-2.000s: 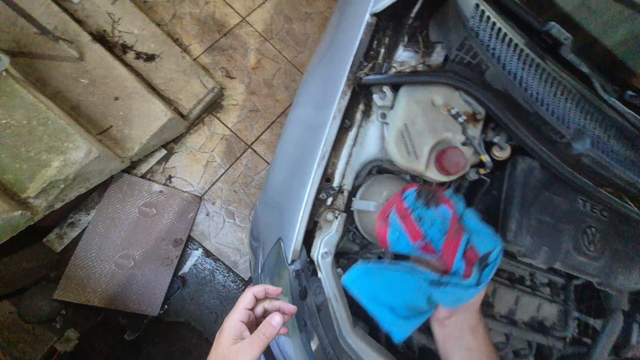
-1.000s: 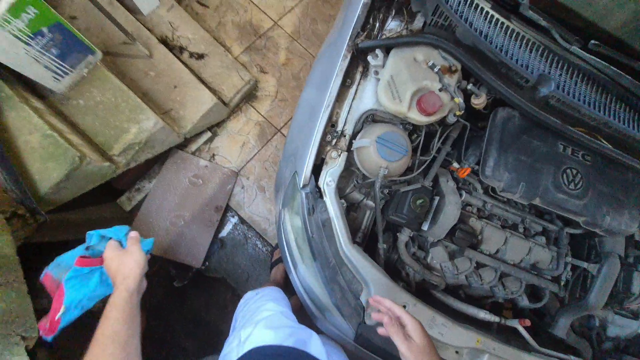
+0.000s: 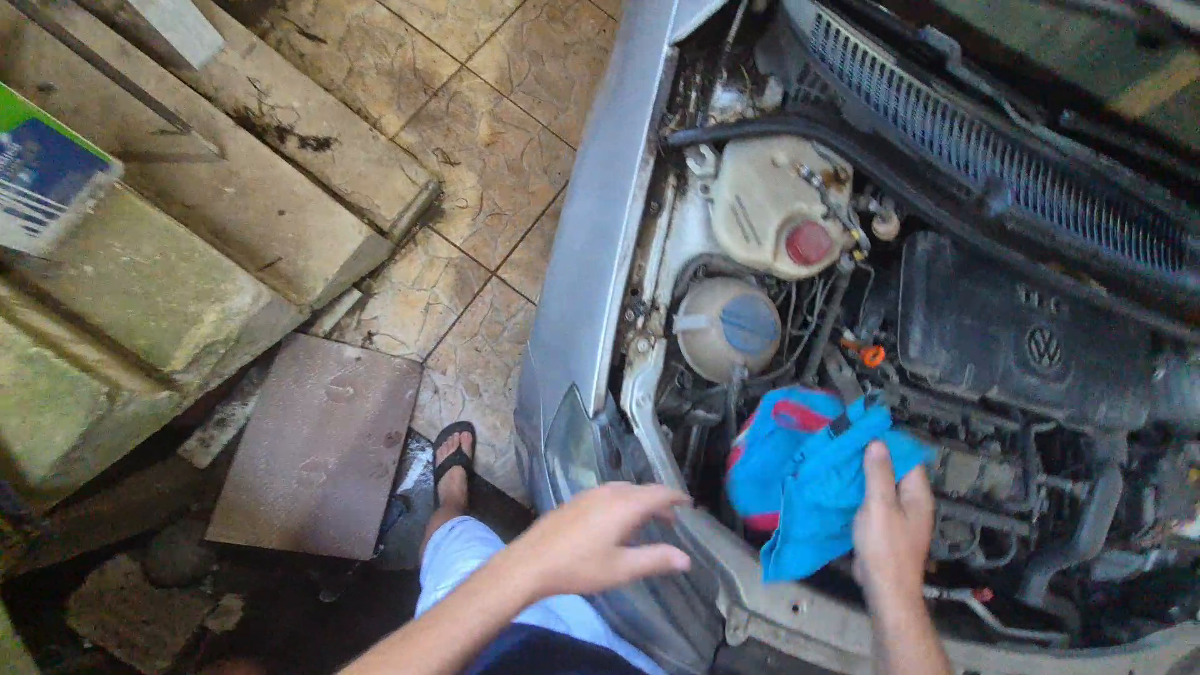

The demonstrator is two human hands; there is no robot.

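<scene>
My right hand (image 3: 895, 516) grips a blue cloth with red parts (image 3: 811, 478), which hangs bunched over the front of a car's engine bay. Fingers apart and holding nothing, my left hand (image 3: 623, 539) is above the headlight (image 3: 572, 445) and front edge of the bay, left of the cloth. Behind the cloth sit a round reservoir with a blue cap (image 3: 727, 328) and a pale plastic tank with a red cap (image 3: 783, 206). An orange dipstick handle (image 3: 873, 355) shows beside the black engine cover (image 3: 1022, 328). The cloth hides part of the engine.
The silver fender (image 3: 581, 225) runs along the bay's left side. Concrete steps (image 3: 216, 281) stand at the left, with a printed container (image 3: 52, 173) on them. A brown tile (image 3: 319, 445) lies near my sandalled foot (image 3: 454, 459) on the tiled floor.
One second ago my left hand held the cloth out over the left side; now the cloth is in my right hand over the engine bay. My left hand has moved right, to the car's front corner.
</scene>
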